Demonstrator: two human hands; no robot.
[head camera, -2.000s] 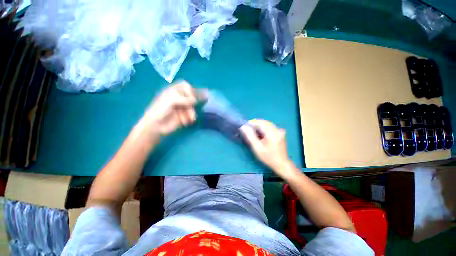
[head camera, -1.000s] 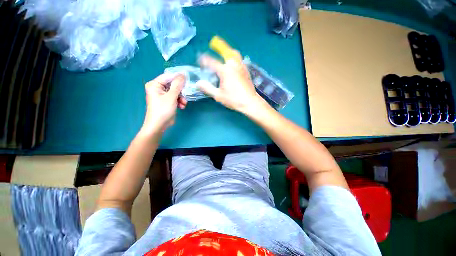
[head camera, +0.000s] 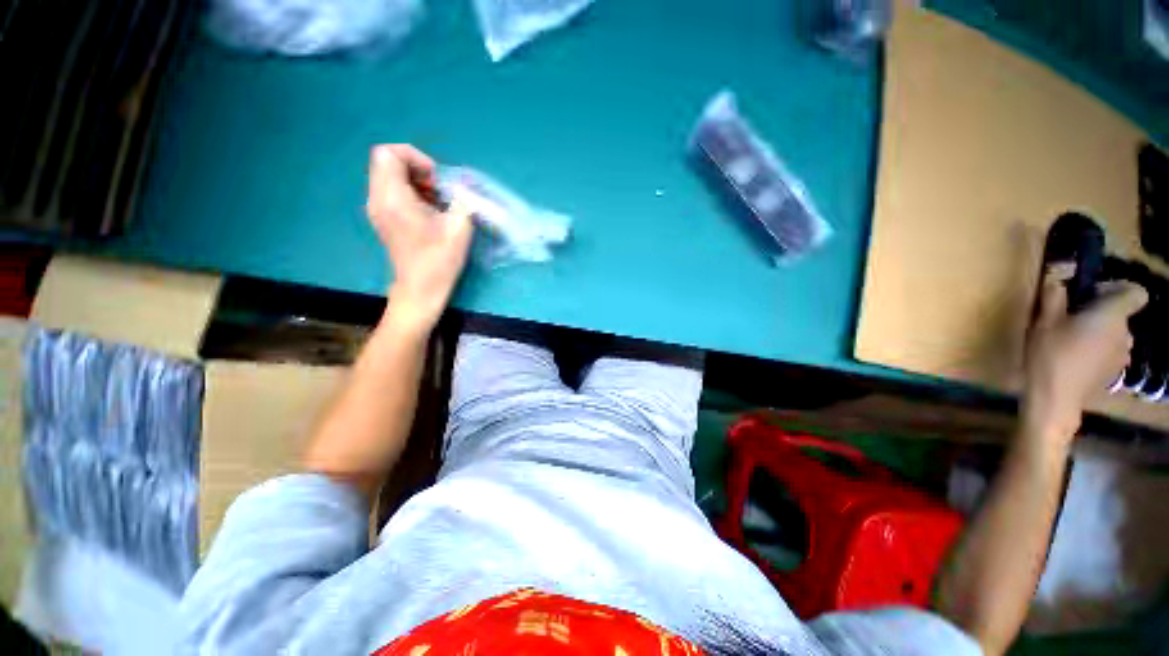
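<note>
My left hand (head camera: 417, 231) is closed on a clear poly bag (head camera: 506, 224) above the green mat, left of centre. The bag is crumpled and looks empty. My right hand (head camera: 1083, 327) is at the far right, over the cardboard sheet, with its fingers around a black moulded part (head camera: 1076, 244) at the left end of the row. More black parts (head camera: 1135, 288) stand beside it, partly hidden by the hand. A bagged part (head camera: 759, 180) lies slanted on the mat between my hands.
The cardboard sheet (head camera: 955, 192) covers the bench's right side. White poly bags (head camera: 314, 23) lie at the far edge. Dark layered cardboard (head camera: 83, 115) stands at far left. A carton (head camera: 269, 449) holding rows of bagged parts (head camera: 109, 442) is below left. A red stool (head camera: 885, 545) is under the bench.
My right hand has moved from the bag to the black parts at far right and taken hold of one. My left hand keeps the bag. The view has shifted, and the bagged part lies uncovered.
</note>
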